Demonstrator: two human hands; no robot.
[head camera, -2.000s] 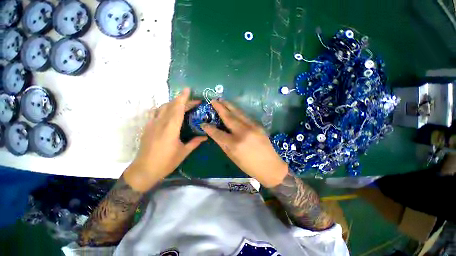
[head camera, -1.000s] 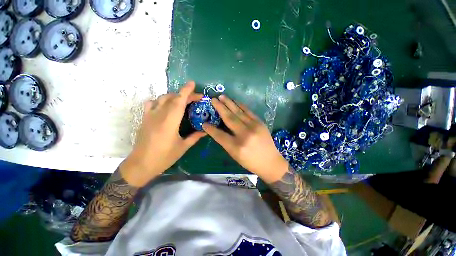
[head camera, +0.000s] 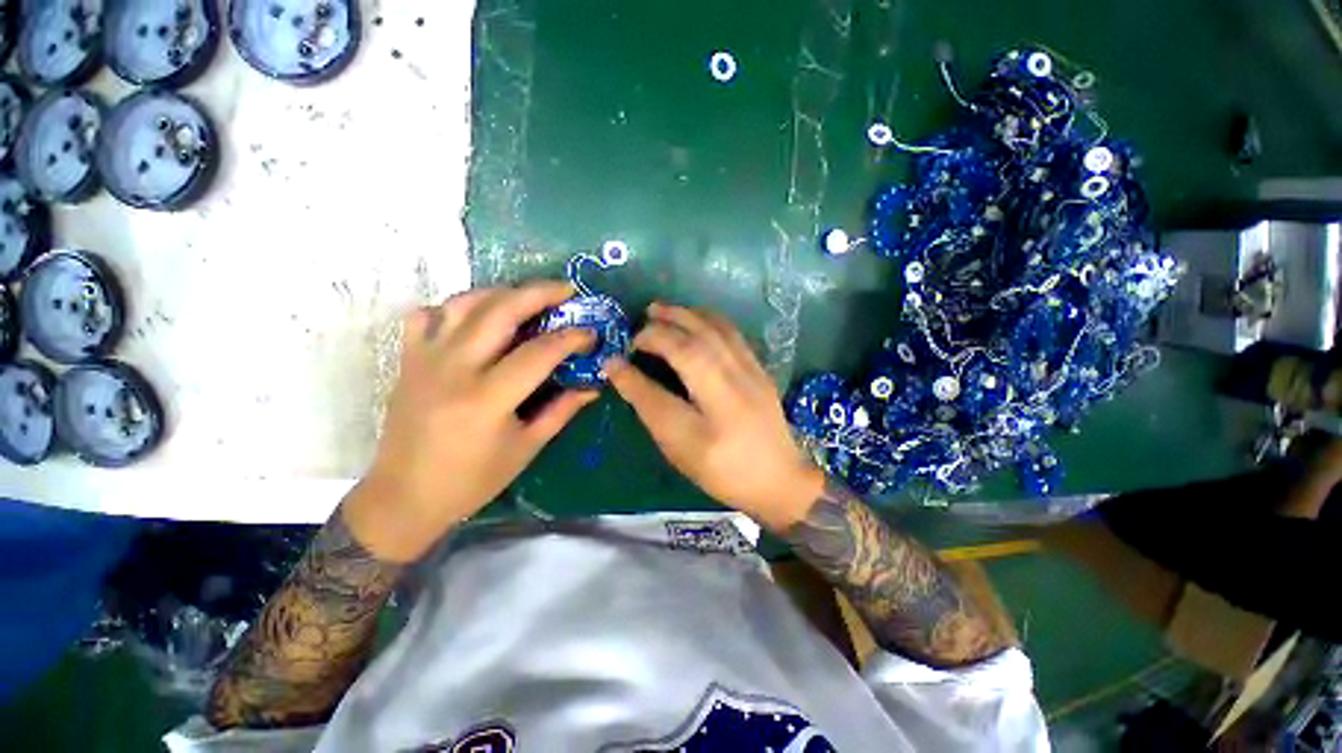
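Observation:
A blue circuit board (head camera: 592, 336) lies between my hands over the green mat, with a dark rim around it that looks like a housing, mostly hidden by my fingers. A pale wire curls from its top to a small white ring-like part (head camera: 615, 255). My left hand (head camera: 478, 397) holds the board and rim from the left, with fingers bent over the top. My right hand (head camera: 717, 406) touches the board's right edge with thumb and fingers. Whether the board is seated in the housing cannot be told.
Round housings (head camera: 158, 149) stand in rows on the white sheet (head camera: 339, 265) at left. A tangled heap of blue boards (head camera: 1016, 294) lies at right, beside a silver metal fixture (head camera: 1244, 302). A loose white ring (head camera: 723, 66) lies on the green mat (head camera: 648, 147). Another person's dark sleeve (head camera: 1222, 537) shows at lower right.
My left fingers have moved from the housing's side to over the board's top. My right fingers have shifted slightly. The view has shifted a little.

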